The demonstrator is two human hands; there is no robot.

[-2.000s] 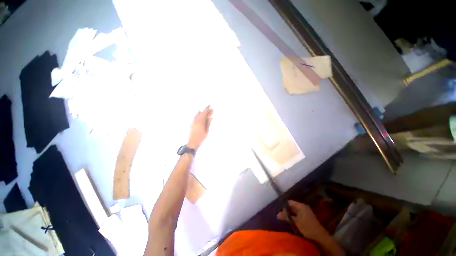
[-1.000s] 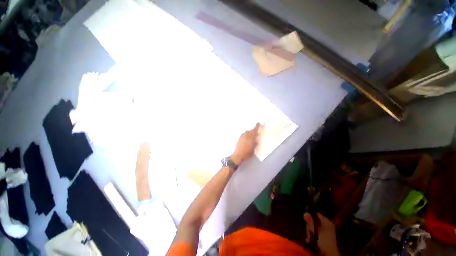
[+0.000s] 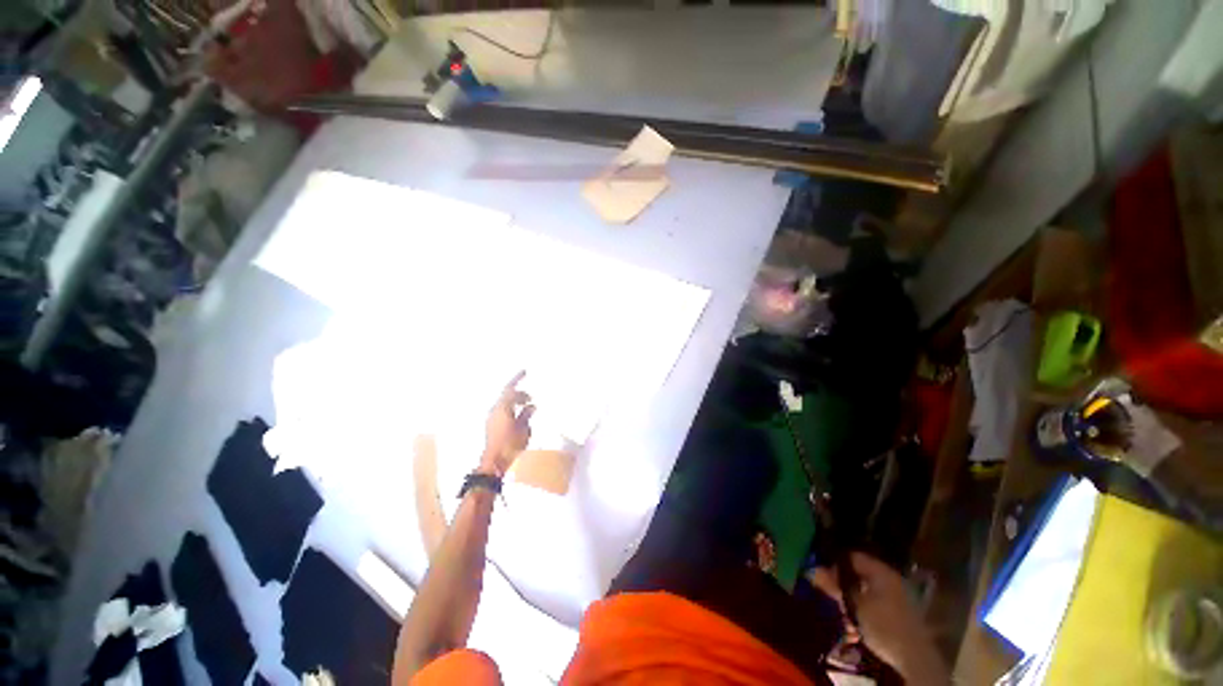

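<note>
The white fabric lay point(image 3: 610, 295) spreads over the table, largely glared out. My left hand point(image 3: 507, 426) is over its near part, fingers extended, with no held object visible; glare hides whether it touches the cloth. A tan square pattern point(image 3: 543, 469) lies just right of my left wrist. The curved tan band pattern point(image 3: 428, 489) lies to the left of my forearm. My right hand point(image 3: 865, 603) is low at the right, off the table, closed on the dark shears point(image 3: 809, 462), whose blades point up and away.
The brown rail point(image 3: 697, 150) crosses the far side, with the rail cutter head point(image 3: 449, 91) on it. Small tan patterns point(image 3: 626, 190) overlap the purplish ruler point(image 3: 523, 172). Dark cut pieces point(image 3: 264, 503) lie left. Shelves with a yellow sheet point(image 3: 1127, 590) stand right.
The view has turned and shows more of the rail and shelves. My left hand has moved back from the lay's corner to beside the tan square pattern. My right hand keeps the shears off the table.
</note>
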